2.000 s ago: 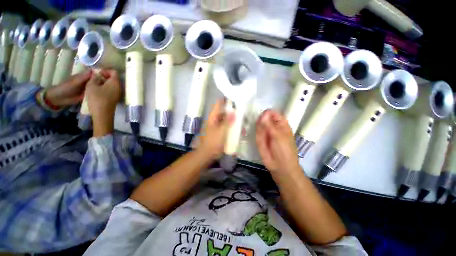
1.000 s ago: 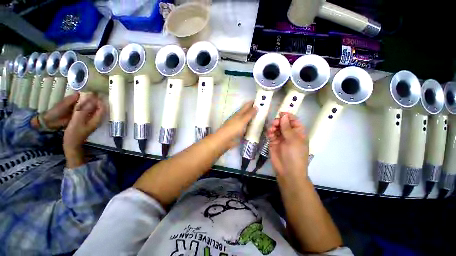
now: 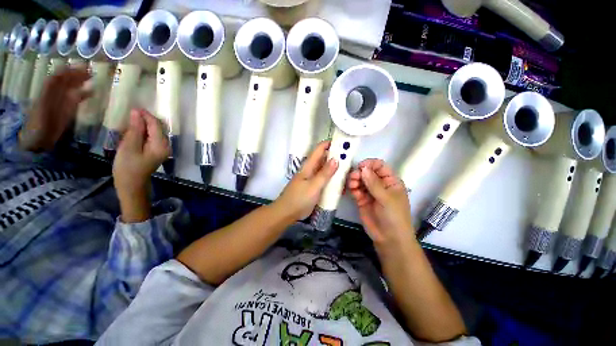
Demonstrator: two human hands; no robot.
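Note:
A cream hair dryer [image 3: 331,182] with a silver-grey flared front ring and two dark dots on its handle is in front of me, raised a little and tilted. My left hand [image 3: 312,179] grips its handle from the left side. My right hand [image 3: 379,196] is just right of the handle, with thumb and fingertips pinched together. Whether a tiny piece is between these fingertips cannot be made out.
Rows of cream hair dryers [image 3: 250,128] lie left and right on the white work surface [image 3: 473,182]. At left, another person's hands [image 3: 140,145] are over the row, in plaid sleeves. Dark purple printed boxes [image 3: 466,47] and another dryer [image 3: 520,19] are behind.
My left hand has closed on a dryer and lifted it nearer. My right hand has moved slightly left and down beside its handle. The other person's hands have moved apart. The view has shifted.

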